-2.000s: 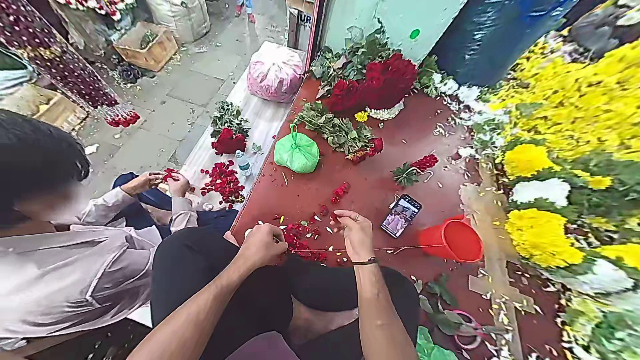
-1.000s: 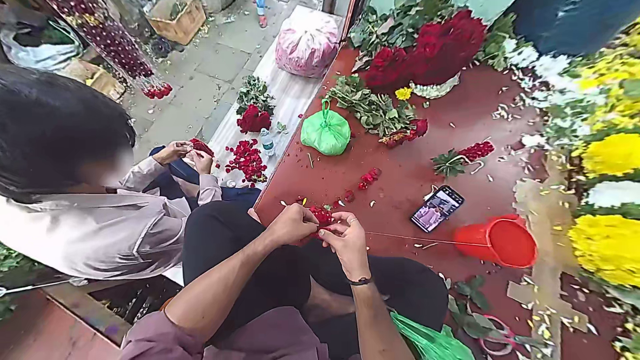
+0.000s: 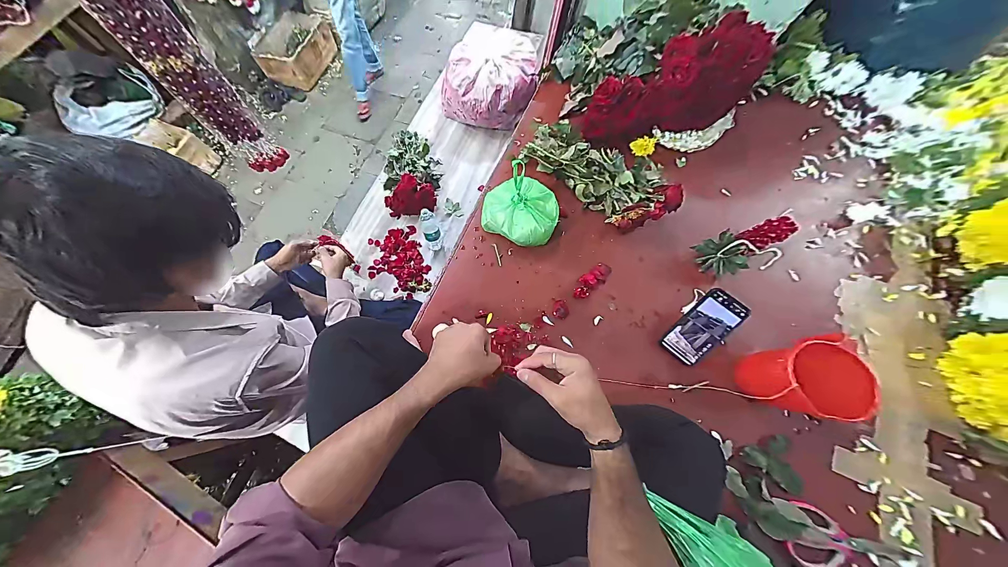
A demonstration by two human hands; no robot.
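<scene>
Above my lap, my left hand (image 3: 465, 354) is closed at the left side of a cluster of red petals (image 3: 512, 344); what lies inside its fingers is hidden. My right hand (image 3: 568, 390), with a ring and a dark wristband, pinches a thin thread (image 3: 657, 386) just right of the petals. The thread runs across the red tabletop to a red plastic cup (image 3: 835, 379) lying tilted. A smartphone (image 3: 705, 326) with a lit screen lies beyond the thread. Short red petal pieces (image 3: 591, 280) lie ahead of my hands, and a tied green plastic bag (image 3: 520, 209) sits behind them.
A co-worker (image 3: 173, 331) sits at my left, handling red petals. Red roses (image 3: 693, 79) and leafy stems (image 3: 598, 173) lie at the back. Yellow flowers (image 3: 976, 378) border the right side. Pink-handled scissors (image 3: 819, 528) lie near my right knee. A person's legs (image 3: 356, 55) are in the walkway.
My hands were together on the red petals one second ago; now they are apart, the right one to the right with the thread. A walking person's legs have come further into view.
</scene>
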